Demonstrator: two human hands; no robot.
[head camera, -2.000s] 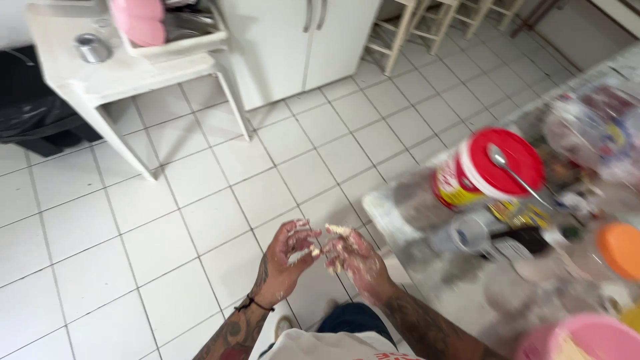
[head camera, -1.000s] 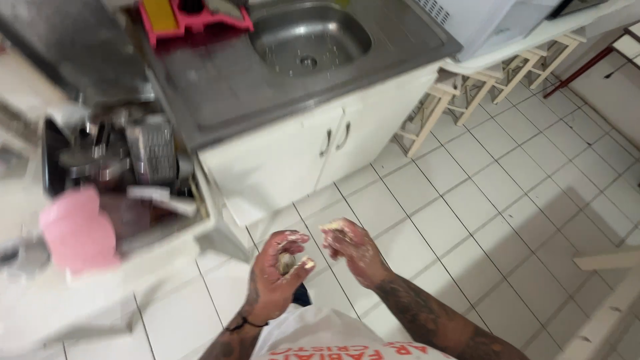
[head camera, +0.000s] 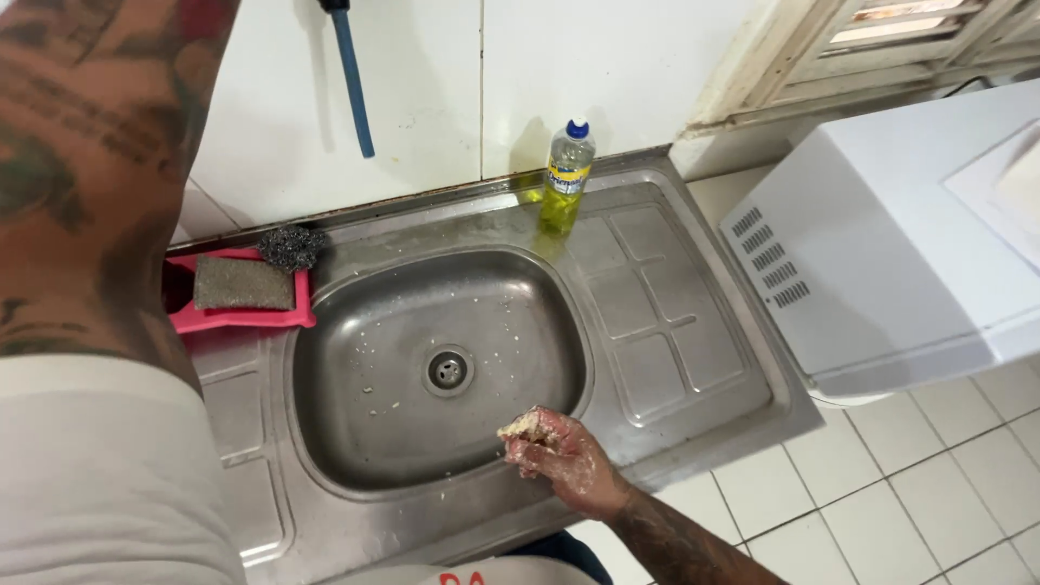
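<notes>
My right hand (head camera: 565, 463), coated in pale dough, hovers over the near right rim of the stainless steel sink (head camera: 382, 325). Its fingers are curled, with dough stuck to the fingertips; whether it grips a separate piece cannot be told. My left arm (head camera: 89, 162) reaches up along the left side of the view, and the hand at its end is out of frame. Pale crumbs and drops are scattered in the basin around the metal drain (head camera: 448, 371).
A dish soap bottle (head camera: 566, 179) stands behind the basin. At the left, a pink holder (head camera: 303, 305) bears a sponge (head camera: 244, 283) beside a steel wool scourer (head camera: 291, 247). A blue tube (head camera: 353, 89) hangs by the wall. A white appliance (head camera: 886, 244) stands at right.
The view has moved from the room's floor and a cluttered table to the sink. My left arm has risen and its hand has left the view; before, both hands were close together in front of me.
</notes>
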